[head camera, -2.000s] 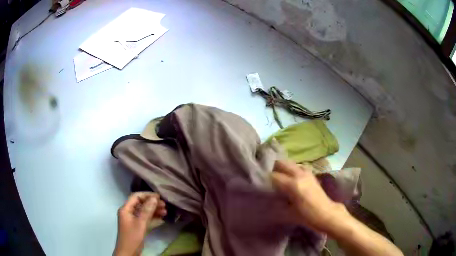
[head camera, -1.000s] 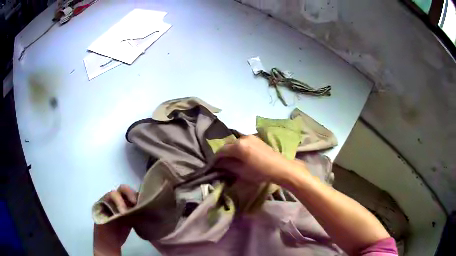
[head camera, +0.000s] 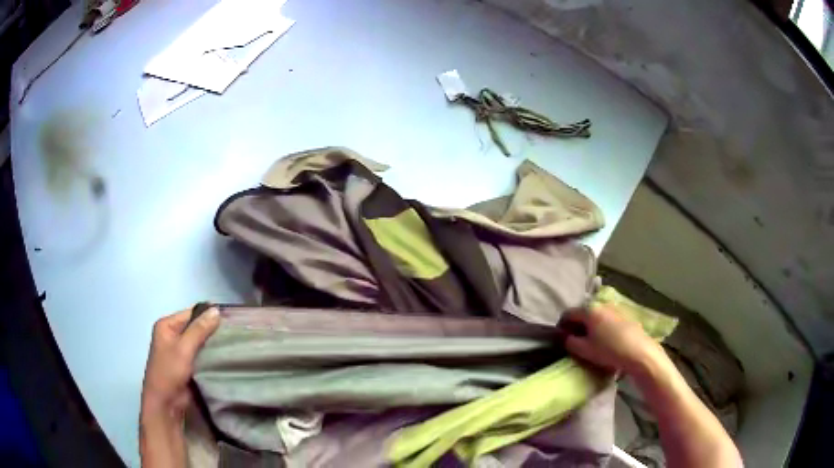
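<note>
The part-sewn garment (head camera: 320, 228), taupe-grey with beige, dark and lime panels, lies spread over the near part of the table. Its hem edge (head camera: 384, 324) is stretched straight from side to side between my hands. My left hand (head camera: 176, 352) grips the hem's left end, thumb on top. My right hand (head camera: 604, 336) grips the right end, fingers curled around it. A pale grey-green side hangs in folds below the hem. A lime panel (head camera: 494, 413) crosses it at the lower right. The garment's lowest part is cut off by the picture's edge.
White table (head camera: 137, 238) against a wall (head camera: 722, 119). Tied olive-brown strips (head camera: 526, 119) with a white tag lie at the back right. White paper sheets (head camera: 215, 50) lie at the back left, with a small red thing (head camera: 108, 11) in the corner. An off-white bin (head camera: 681, 247) at right holds taupe cloth (head camera: 709, 352).
Both hands have moved apart and now hold the hem taut. My right hand went from the garment's middle to the right. The garment's near part is turned, showing the grey-green side.
</note>
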